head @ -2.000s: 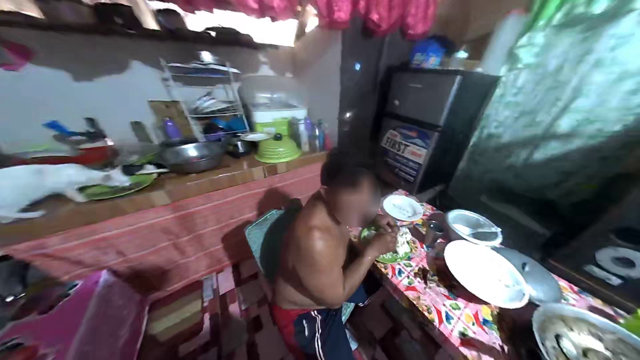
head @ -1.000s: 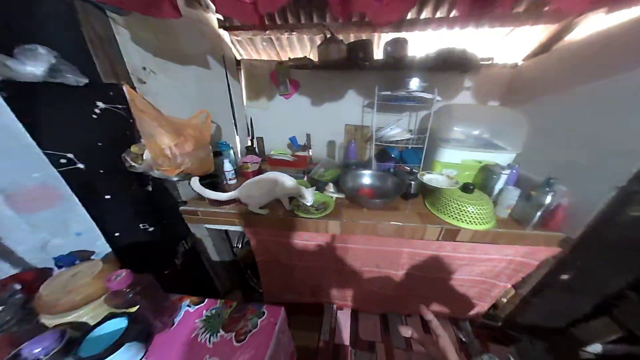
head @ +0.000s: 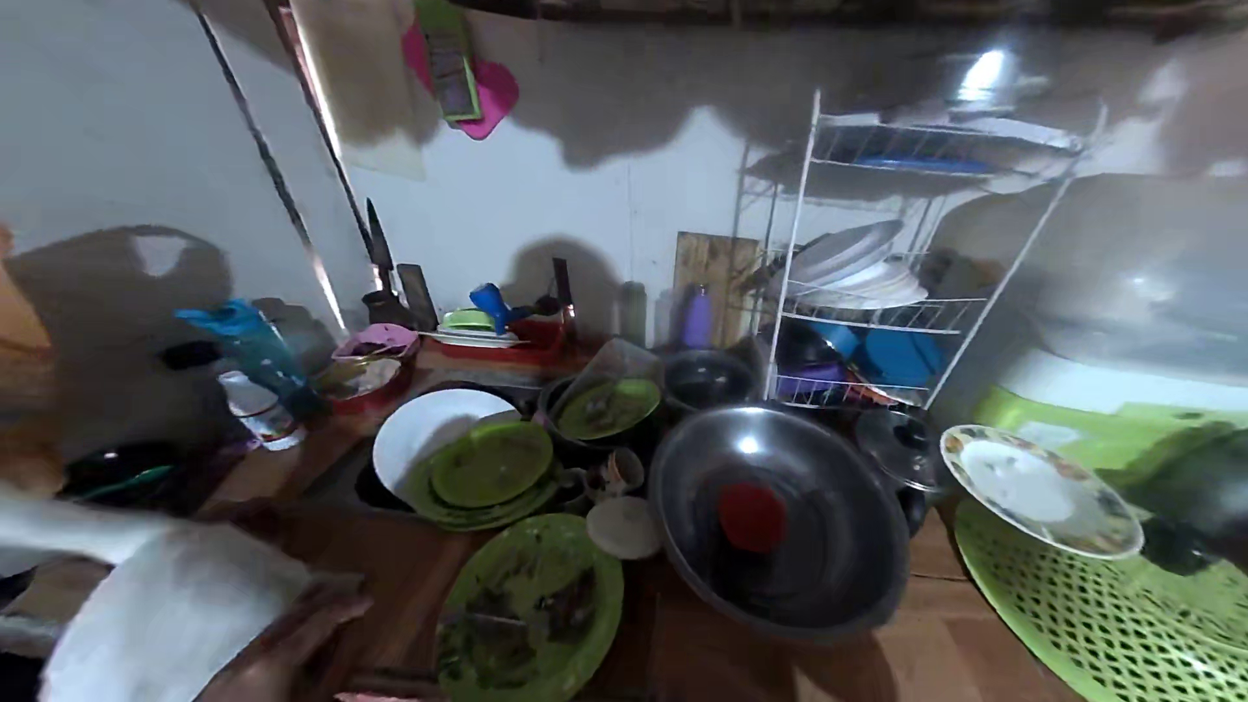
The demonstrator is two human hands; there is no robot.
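At the lower left, a blurred white cat (head: 166,609) is cut off by the frame edge. My left hand (head: 288,639) is against the cat's right side; its grip is too blurred to tell. My right hand is not in view. Just right of the cat and hand, a green plate with food scraps (head: 531,609) lies on the wooden counter. Behind it are stacked green plates (head: 492,463) and a white bowl (head: 419,439). To the right sits a large metal basin (head: 819,565) with a red object (head: 751,517) inside. A small pale round dish (head: 624,527) lies between plate and basin.
A floral-rimmed plate (head: 1038,487) rests over a green perforated cover (head: 1092,604) at right. Behind stands a white wire dish rack (head: 882,317). Left are a white bottle (head: 258,409) and a blue bottle (head: 263,346). An upright knife (head: 379,239) stands near the wall.
The view has swung from a seated person at a table to a close look at the counter. The cat, whose head was over the green plate, is now left of it, with my hand against it.
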